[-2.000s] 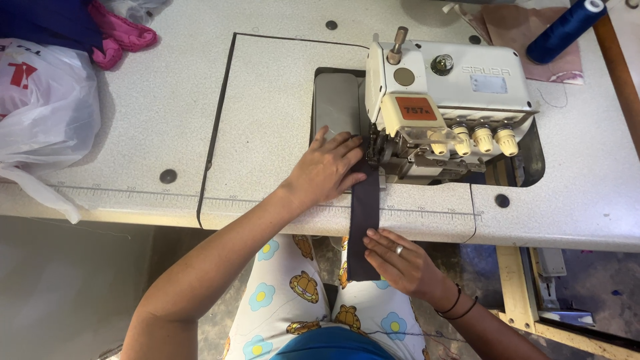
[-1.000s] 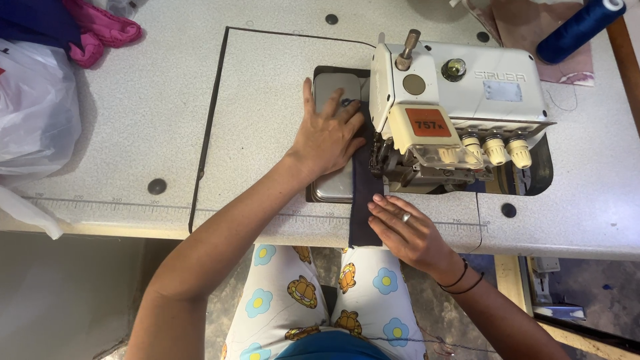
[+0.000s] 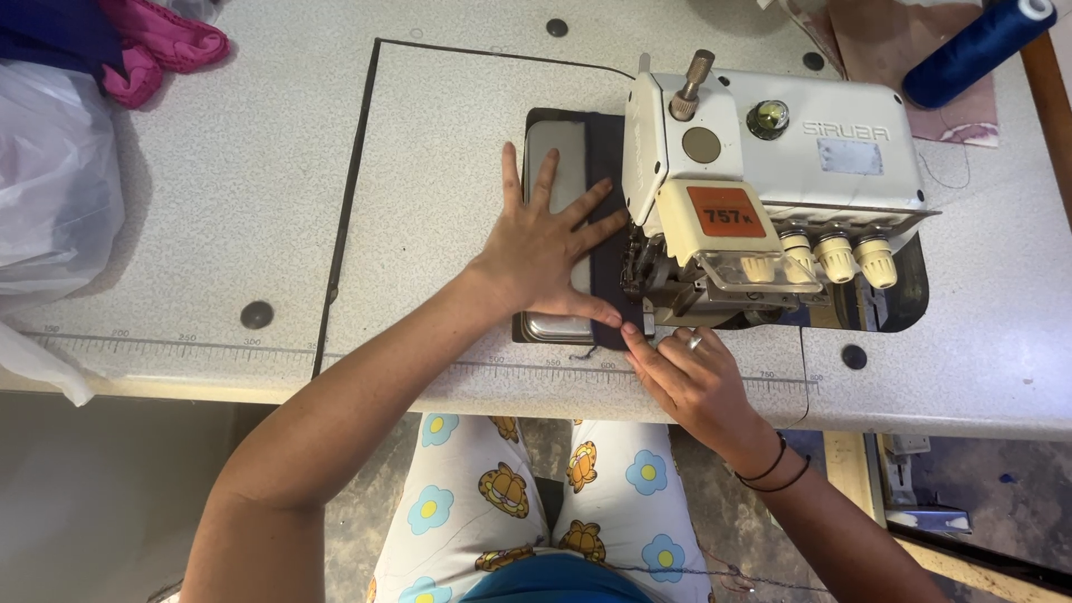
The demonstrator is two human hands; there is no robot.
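Observation:
A dark strip of fabric [image 3: 605,251] lies along the left side of the white Siruba overlock machine [image 3: 821,159], beside its presser foot area. My left hand [image 3: 544,243] is spread palm down, partly over the metal plate [image 3: 556,142], with its fingers and thumb resting on the strip. At the strip's near end, my right hand [image 3: 695,377] touches the cloth edge with a fingertip, close to my left thumb. The fingers of my right hand are partly curled; a ring and dark wrist bands show. The needle is hidden behind the machine's cover.
A white plastic bag [image 3: 50,184] and pink cloth [image 3: 167,42] lie at the left. Behind the machine at the right are a blue thread cone [image 3: 976,54] and a brownish fabric piece [image 3: 888,50]. A printed ruler scale [image 3: 251,346] runs along the table's near edge.
The dark strip has moved away from me past the presser foot; its near end, earlier hanging over the table edge, now lies on the machine's plate. My left hand has spread, and my right hand has moved forward.

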